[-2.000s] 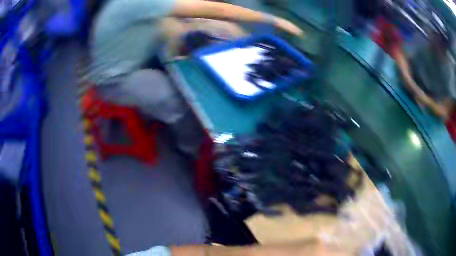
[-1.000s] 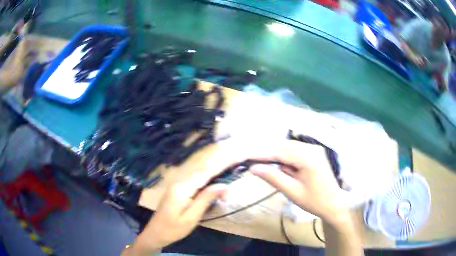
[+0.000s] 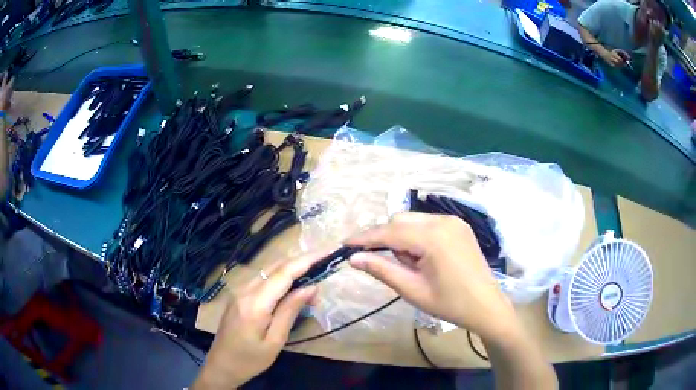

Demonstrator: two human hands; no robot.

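My left hand (image 3: 263, 308) and my right hand (image 3: 427, 266) are close together low in the middle of the view. Both grip a slim black controller housing (image 3: 330, 266) that lies slanted between them, its ends partly hidden by the fingers. A thin black cord (image 3: 347, 327) curves below my hands. Just behind my right hand, an open clear plastic bag (image 3: 534, 228) holds black housing pieces (image 3: 465, 221). A large heap of bundled black USB cables (image 3: 206, 183) lies to the left of my hands.
A white fan (image 3: 610, 293) stands at the right. A blue tray (image 3: 46, 164) with black pieces sits at the left, beside a green post (image 3: 153, 53). The green conveyor (image 3: 458, 99) runs behind. A person (image 3: 629, 38) sits across it; another person's hand shows at the far left.
The view has swung from the left aisle to the bench and steadied. My hands stay together on the housing since a second ago, with only small finger shifts visible.
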